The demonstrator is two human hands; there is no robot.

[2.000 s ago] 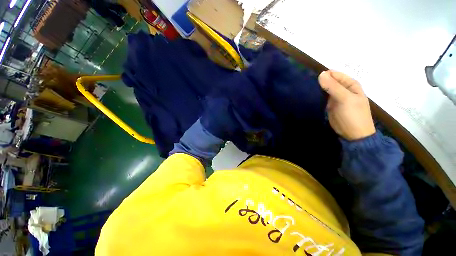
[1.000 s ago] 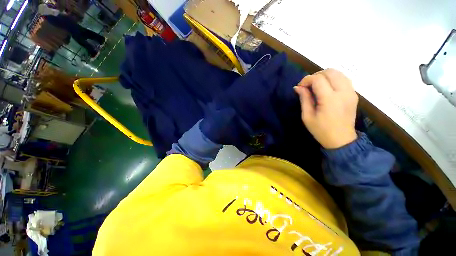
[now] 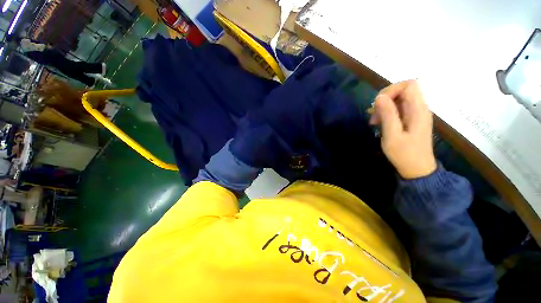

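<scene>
A dark navy garment point(image 3: 308, 112) lies bunched over my lap and reaches up beside the table edge. It has a small emblem near my yellow top. My left sleeve runs into the navy cloth and my left hand is hidden under or inside it. My right hand point(image 3: 406, 130) is raised at the garment's right side, near the table edge, with its fingers curled. Small pale bits show at its fingertips, too small to name. A thin white line, perhaps thread, curves over the garment's top edge.
More navy cloth point(image 3: 196, 89) hangs over a trolley with bent yellow handles point(image 3: 121, 127). Brown cardboard point(image 3: 252, 18) lies behind it, near a red fire extinguisher point(image 3: 181, 25). The white wood-edged table point(image 3: 468, 65) is at the right, with a metal plate point(image 3: 527, 74) on it.
My right hand first held the garment's right edge, moved left with fingers together, and is now back to the right, off that edge. The garment's upper part has shifted slightly.
</scene>
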